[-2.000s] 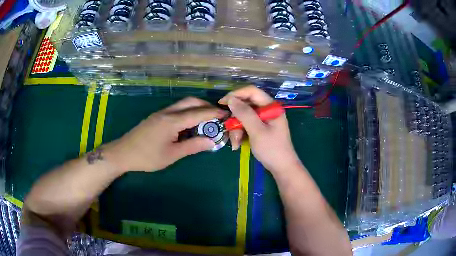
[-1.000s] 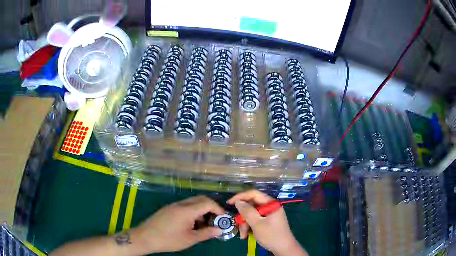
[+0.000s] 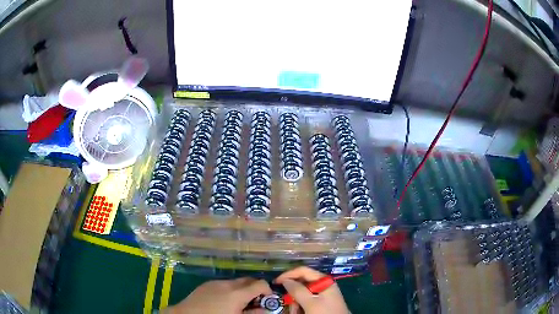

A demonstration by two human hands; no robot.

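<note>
A round silver component with dark rings [image 3: 271,303] is at the bottom edge of the view. My left hand [image 3: 214,297] holds it from the left, and is cut off by the picture's edge. My right hand [image 3: 319,299] holds a red-handled test probe [image 3: 321,284] beside the component. The probe's tip is hidden by my fingers. Behind my hands stands a stack of clear blister trays [image 3: 245,236], the top one holding long rows of similar components.
A white monitor [image 3: 288,43] stands behind the trays. A rabbit-eared fan [image 3: 114,132] and red-dot sticker sheet [image 3: 98,214] are at left, beside a brown cardboard sheet [image 3: 30,227]. A second tray stack [image 3: 475,270] is at right. A red wire [image 3: 454,101] hangs at right.
The view has tilted up, so my hands now sit lower and are partly cut off, while the monitor and fan show. My hands still hold the component and probe together.
</note>
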